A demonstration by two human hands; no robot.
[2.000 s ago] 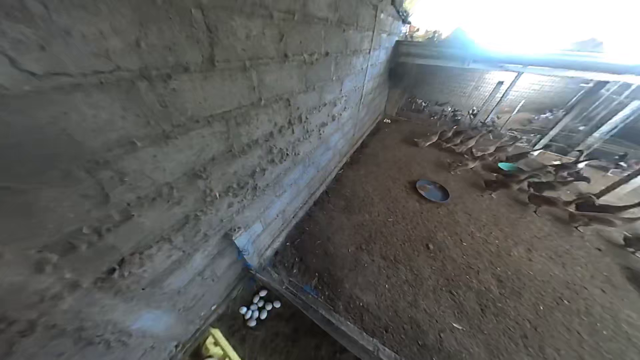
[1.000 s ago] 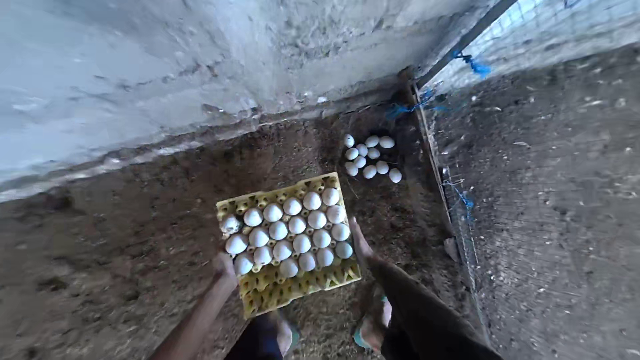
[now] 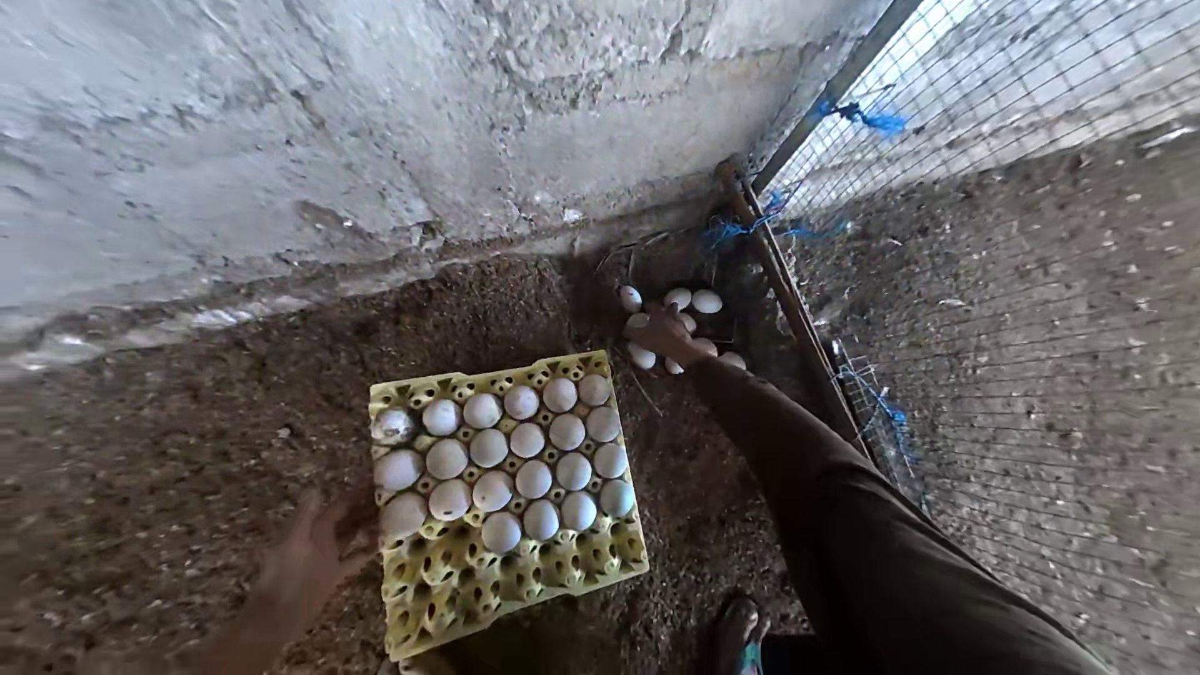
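A yellow egg tray [image 3: 516, 581] rests on the dirt floor, its upper rows mostly filled with whitish eggs [image 3: 533, 479] and its lower cups bare. Beside the tray's left edge is my left hand [image 3: 314, 544], blurred, fingers spread, holding nothing. My right hand [image 3: 667, 333] reaches down onto a cluster of loose eggs [image 3: 707, 301] lying on the ground near the corner of wall and fence. Its fingers are among the eggs; whether they grip one is hidden.
A rough concrete wall [image 3: 375, 141] runs across the top. On the right, a wire mesh fence [image 3: 1012, 94] meets it at a wooden rail [image 3: 797, 300] tied with blue twine [image 3: 881, 120]. My sandalled foot [image 3: 736, 628] is at the bottom.
One second ago both hands held the tray; now it is on the ground. My left hand has come off its side, and my right hand has moved to the loose eggs.
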